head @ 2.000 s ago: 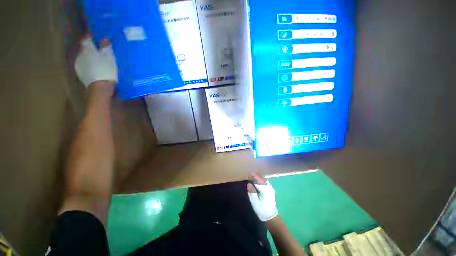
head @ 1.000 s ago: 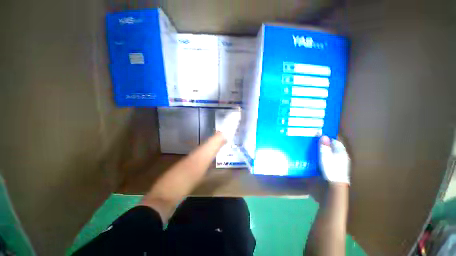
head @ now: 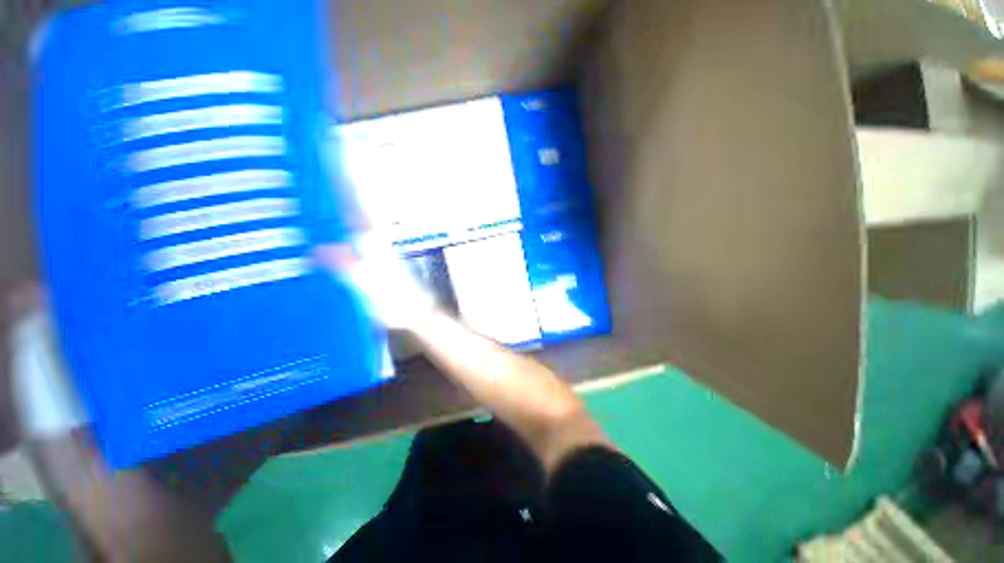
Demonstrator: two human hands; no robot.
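Observation:
A blue product box [head: 209, 220] with a column of white label bars fills the left of the view, tilted and blurred, close to the camera. My left hand [head: 44, 374], gloved and blurred, holds its left side. My right hand [head: 380, 286], in a white glove, is on its right edge; glare washes out the fingers. Inside the open shipping carton [head: 727, 209] lie white-topped product boxes [head: 435, 170], with blue-faced product boxes [head: 556, 209] along the right. The held box hides the carton's left part.
A brown carton flap edge sticks out on the right. Beyond it are other open cartons [head: 919, 258], a slatted wooden pallet [head: 881, 539] at the bottom right and a dark and red object [head: 971, 434]. Green floor [head: 716, 473] shows below the carton.
The blue box with label bars has gone from the right to the left, now between both hands. The view has turned, showing blue faces inside at the right and more surroundings.

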